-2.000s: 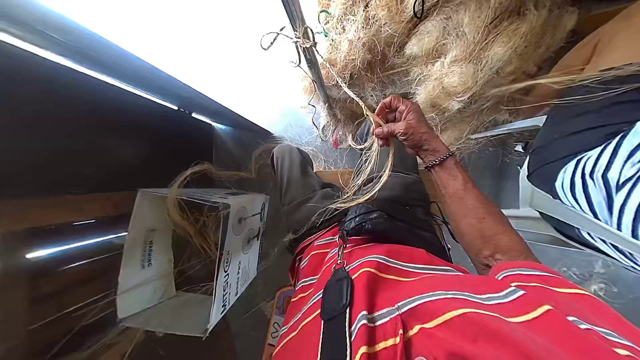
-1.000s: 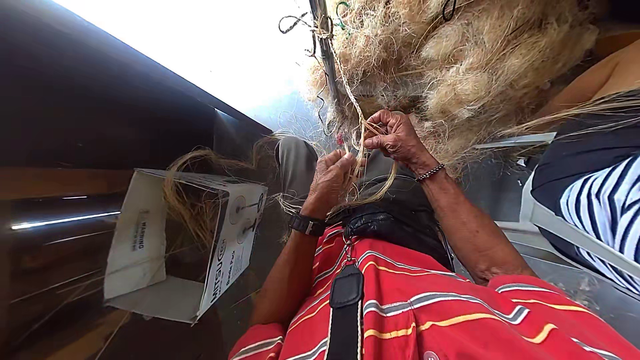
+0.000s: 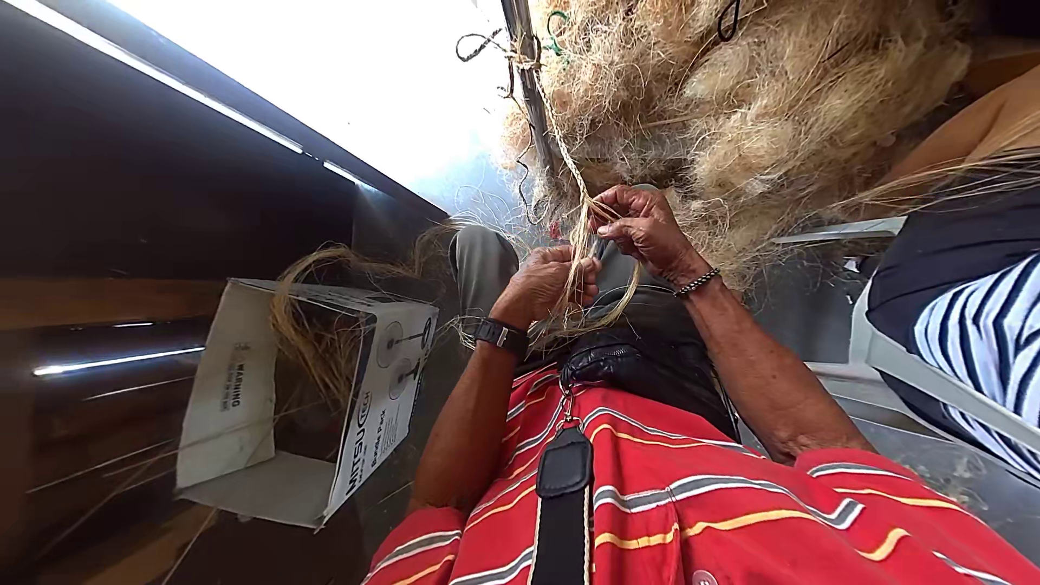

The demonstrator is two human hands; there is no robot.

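A braided natural-fibre cord runs down from a dark upright bar, where it is tied. At its lower end the braid parts into loose strands. My right hand pinches strands between thumb and fingers, just right of the point where they part. Lower and to the left, my left hand, with a watch on its wrist, has its fingers curled around other hanging strands. The two hands are close together above my lap. A loose strand end curves down below my right hand.
A large heap of pale fibre lies beyond my hands. At left an open cardboard box holds more fibre. On the right another person sits on a white plastic chair with long fibres across the lap.
My left hand, out of view two seconds ago, came in and is now at the hanging strands beside my right hand. My right hand stays at the lower end of the braid.
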